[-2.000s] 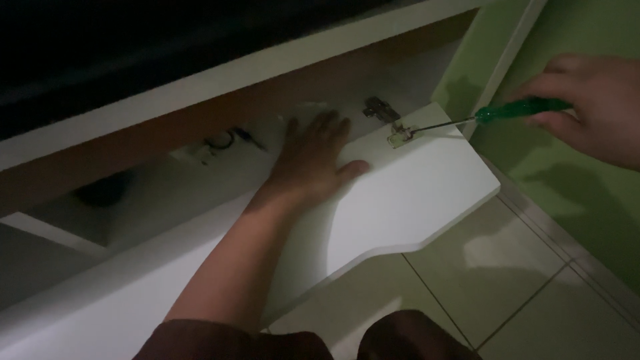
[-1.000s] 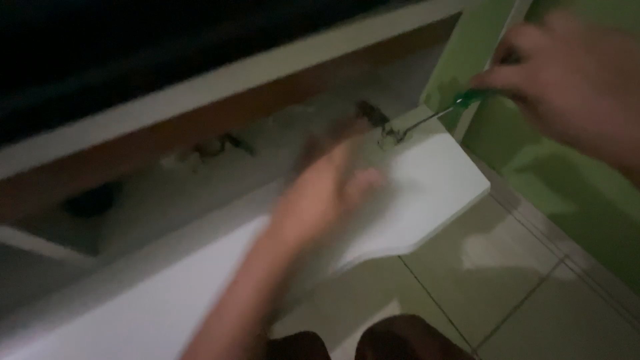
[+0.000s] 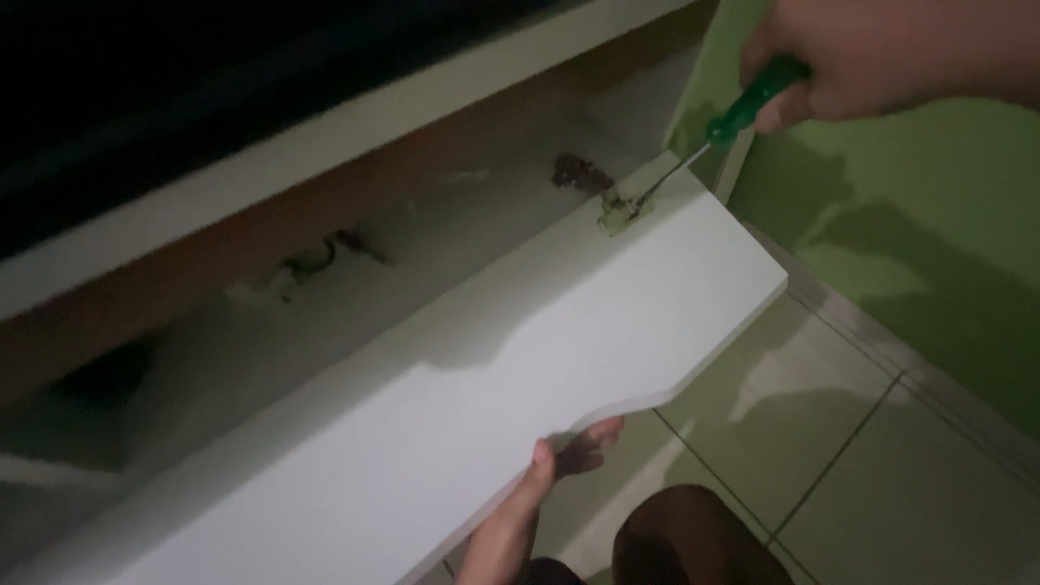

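My right hand is closed around the green handle of a screwdriver. The screwdriver's tip meets a metal hinge near the right end of a white panel, which lies folded down in front of a cabinet. At the panel's front edge, by the curved notch, my left hand holds the board, thumb at the edge and fingers beneath. A dark, rusty-looking hinge part sits just behind the hinge on the cabinet floor.
Inside the cabinet, small dark loose items and a dark object lie further left. The cabinet's pale front rail runs above the opening. A green wall stands at the right, with floor tiles and my knee below.
My left hand has moved from the top of the panel, near the hinge, to its front edge. My right hand still holds the screwdriver at the hinge, with the handle now raised more steeply.
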